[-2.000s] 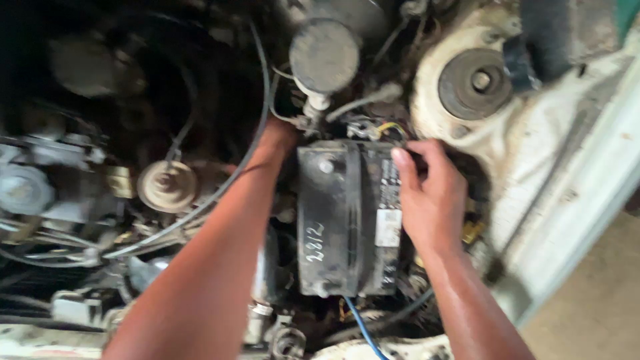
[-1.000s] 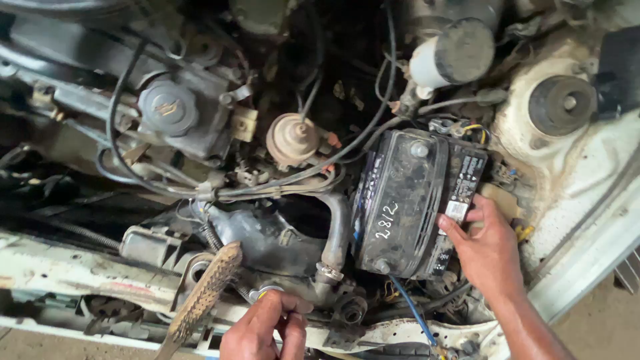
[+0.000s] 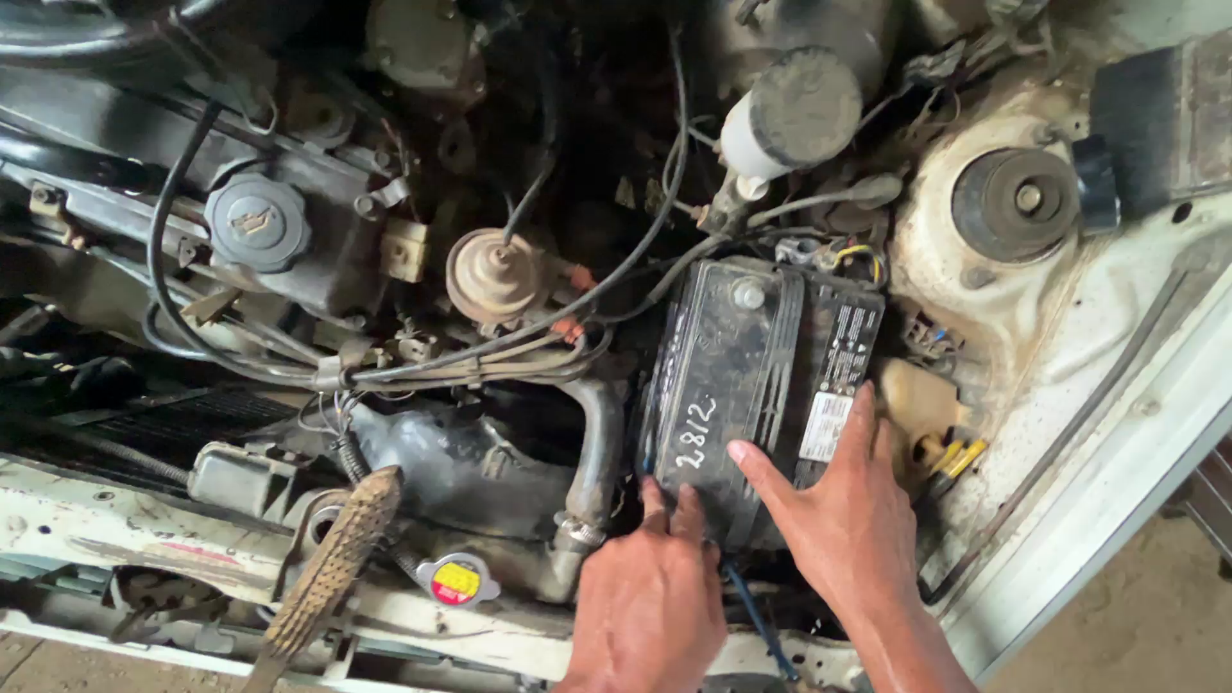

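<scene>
A black car battery [image 3: 731, 385] with handwritten white digits and a label sits tilted in the engine bay. My left hand [image 3: 650, 597] touches its front left corner with extended fingertips; the other fingers are curled. My right hand [image 3: 847, 500] rests spread on the battery's right front part, thumb on top and fingers by the label. Neither hand is closed around it. A blue cable [image 3: 756, 616] runs from below the battery's front edge, between my hands. A cable clamp [image 3: 799, 252] with a yellow wire lies at the battery's back edge.
Left of the battery are a radiator hose [image 3: 599, 443], a radiator cap [image 3: 457, 580] and a worn, textured handle [image 3: 337, 558] across the front panel. Behind stands a fluid reservoir [image 3: 804, 111]. The oil filler cap [image 3: 257, 223] is farther left, the strut mount [image 3: 1015, 204] at right.
My left hand was deep behind the battery's left side, then over the front panel, and is now at the battery's front left corner. My right hand has stayed at the battery's right side, shifting forward.
</scene>
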